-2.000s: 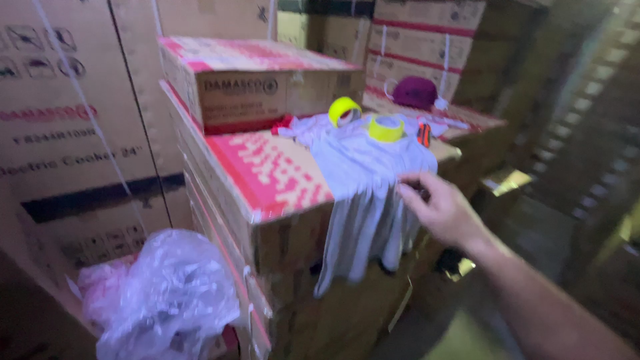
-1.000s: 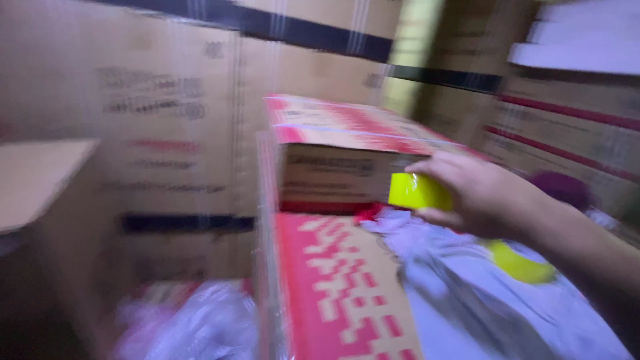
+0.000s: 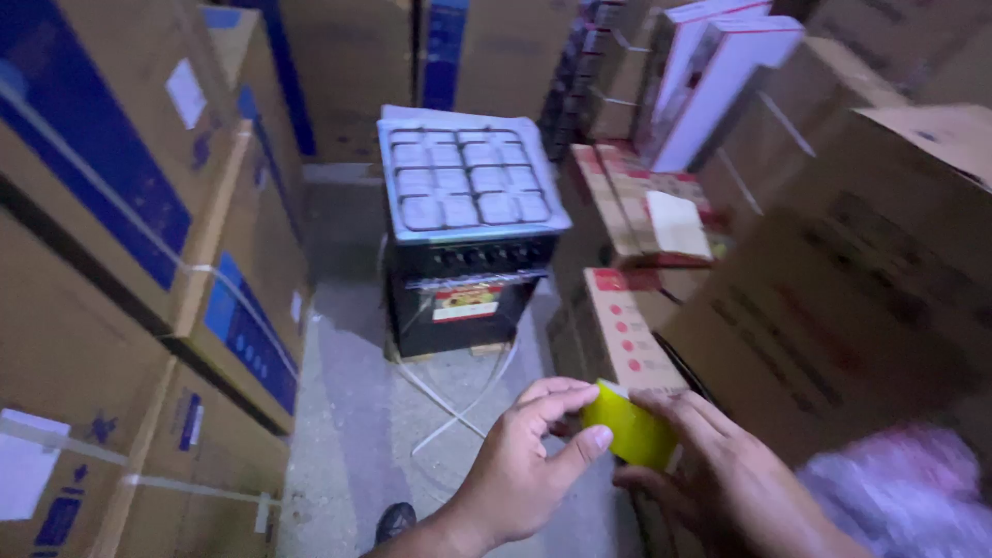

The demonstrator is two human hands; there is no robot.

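A roll of yellow adhesive tape (image 3: 634,428) is held between both hands at the lower centre right. My left hand (image 3: 535,465) pinches the roll's left edge between thumb and fingers. My right hand (image 3: 721,465) grips its right side, fingers over the top and thumb below. Beyond the hands, a cooking stove (image 3: 465,294) with a black front and metal pan supports (image 3: 469,180) stands on the floor, its top seemingly under clear film. Loose white straps (image 3: 446,407) lie on the floor before it.
Tall cardboard cartons (image 3: 232,325) line the left side. More cartons (image 3: 635,333) are stacked on the right, a large one (image 3: 845,287) nearest. Crumpled plastic wrap (image 3: 899,496) lies at lower right. A shoe tip (image 3: 395,521) shows on the concrete floor (image 3: 341,434).
My right hand has carried the yellow tape roll away from the red-patterned carton, and my left hand now holds it too. The view has swung to the stove.
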